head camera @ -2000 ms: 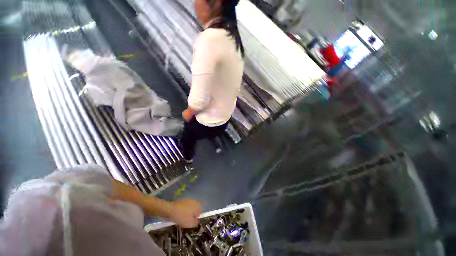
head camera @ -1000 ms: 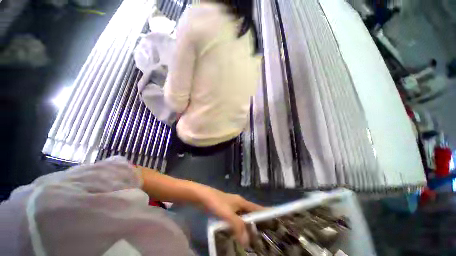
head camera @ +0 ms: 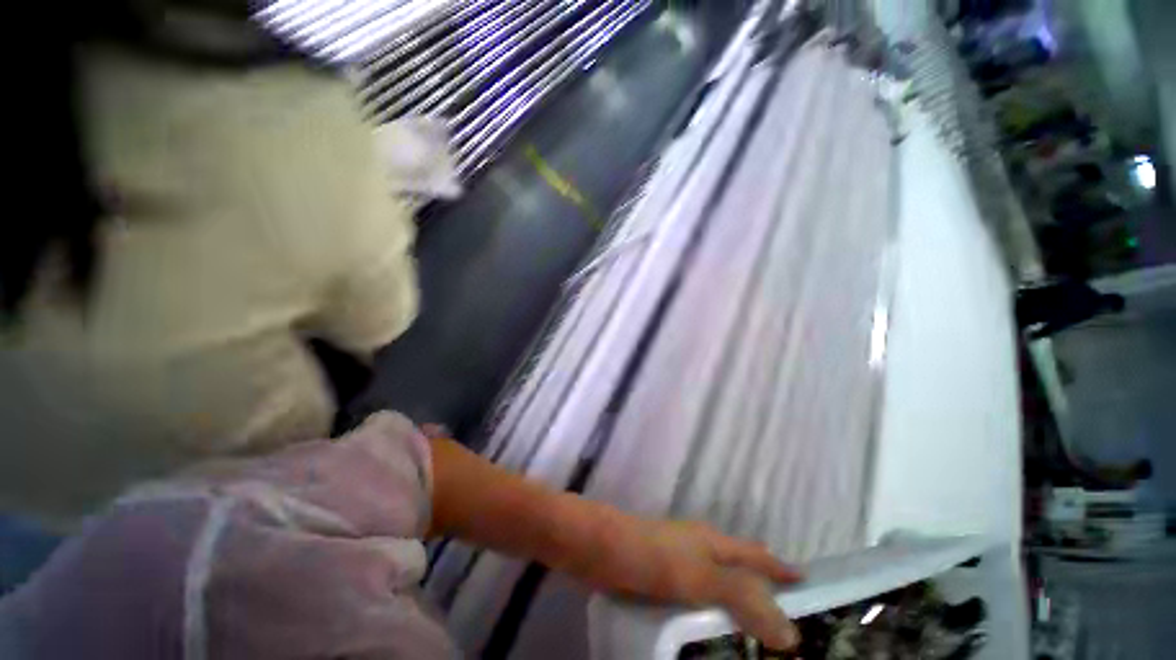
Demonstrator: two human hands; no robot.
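Note:
A white plastic tray (head camera: 890, 563) is at the bottom right, cut off by the picture's lower edge. Metal pieces (head camera: 909, 625) lie inside it, blurred. My left hand (head camera: 696, 574) is at the tray's near-left corner, with its fingers over the rim, gripping it. My bare forearm comes out of a pale, loose short sleeve at the lower left. My right hand is not in view.
A person in a cream top (head camera: 232, 258) stands close on the left. A rack with long white ridges (head camera: 761, 335) and a flat white sheet (head camera: 954, 348) runs beyond the tray. Shiny tubes (head camera: 477, 65) are at the top left, with dark floor (head camera: 516, 258) between. Cluttered equipment is at the right.
The view has turned and come nearer the white-covered rack. The other person now fills the left side. The tray has shifted right and lower in view, with my left hand still on its rim.

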